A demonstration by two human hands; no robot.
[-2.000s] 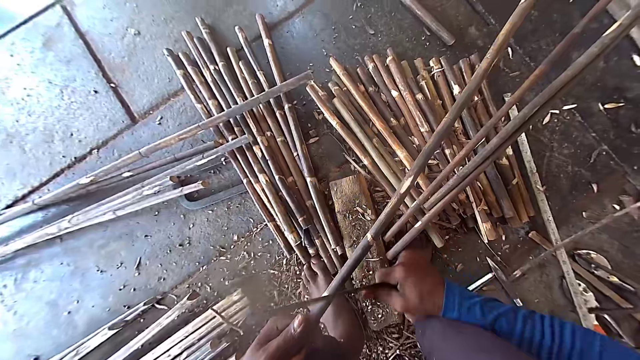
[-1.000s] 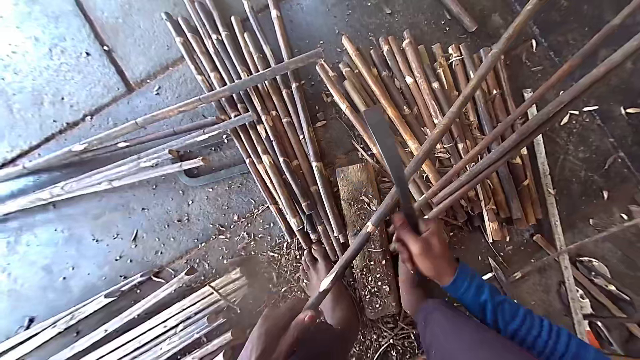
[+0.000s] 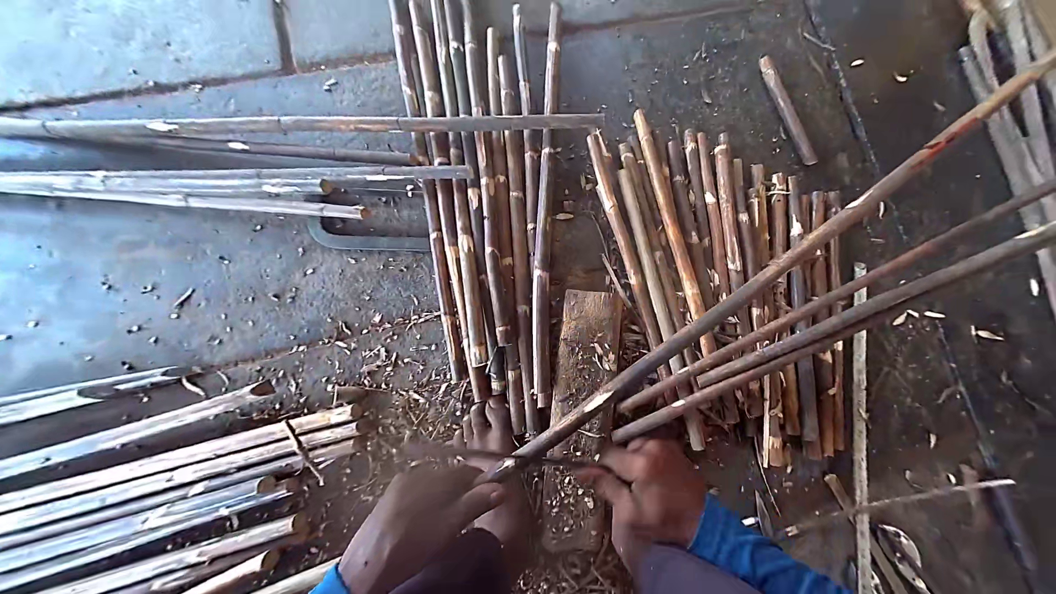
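Note:
My left hand (image 3: 429, 516) grips the lower end of a long bamboo or cane pole (image 3: 685, 338), which slants up to the right edge. My right hand (image 3: 652, 487) is closed on the handle of a long-bladed knife (image 3: 528, 458); its dark, slightly blurred blade lies across the pole beside my left hand. Two more long poles (image 3: 866, 318) slant just below the held one, their near ends close above my right hand. Under the held pole lies a worn wooden board (image 3: 586, 355) strewn with shavings. A bare foot (image 3: 487, 429) is beside the board.
Long dark poles (image 3: 495, 239) lie upright in view beyond the foot, crossed by others (image 3: 289, 124) from the left. Several short cut pieces (image 3: 726, 247) are piled right of the board. Pale poles (image 3: 165, 462) lie at lower left. A thin straight strip (image 3: 860, 371) lies at right.
The knife was raised above the pole one second ago; now my right hand has brought it down, its blade across the pole near my left hand. The view has turned somewhat.

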